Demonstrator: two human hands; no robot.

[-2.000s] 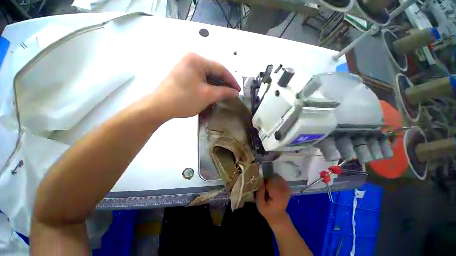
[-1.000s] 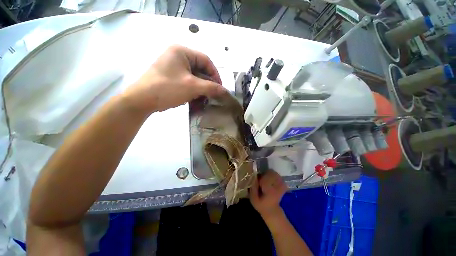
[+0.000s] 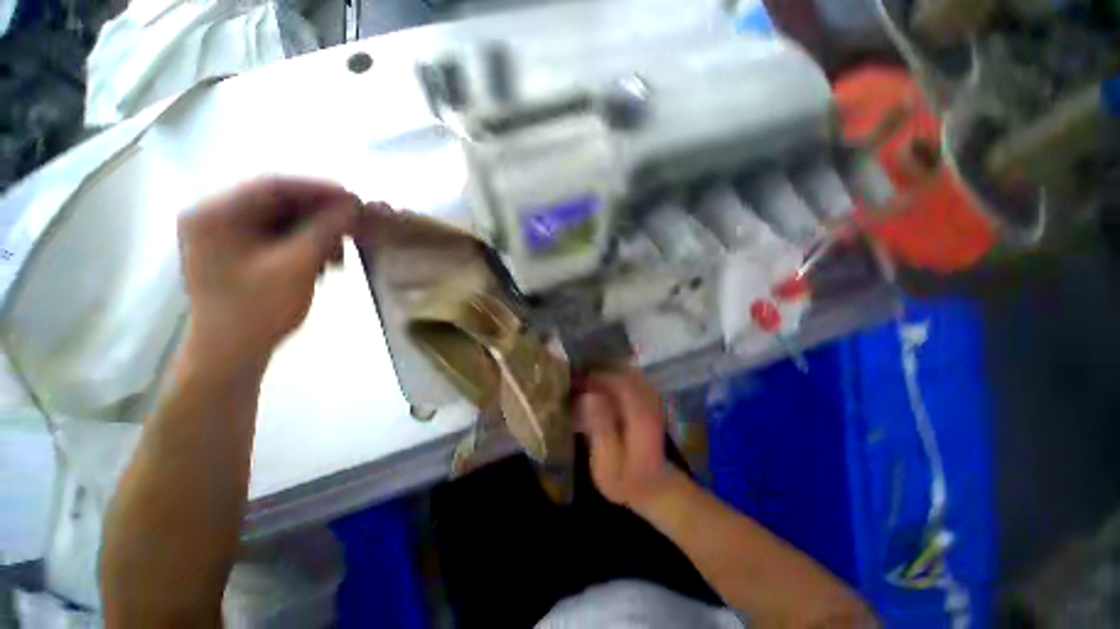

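The tan scrap cloth (image 3: 473, 322) lies crumpled and looped on the metal plate left of the overlock machine head (image 3: 540, 184); its strips hang over the table's front edge. My left hand (image 3: 273, 252) pinches the cloth's far left corner between thumb and fingers. My right hand (image 3: 622, 433) is at the table's front edge, its fingers closed on the near right end of the cloth. The view is blurred, and the needle area is hidden under the machine head.
White garment pieces (image 3: 154, 234) lie at the left. A large orange-red cone (image 3: 915, 166) and a red-clipped rod (image 3: 776, 305) are at the right. A blue crate (image 3: 940, 467) with white cord and small yellow-green snips (image 3: 924, 559) is at the lower right.
The view has turned and blurred, with the machine now further left in the picture. My left hand has moved left, away from the machine head, with the cloth's corner. My right hand remains by the front edge.
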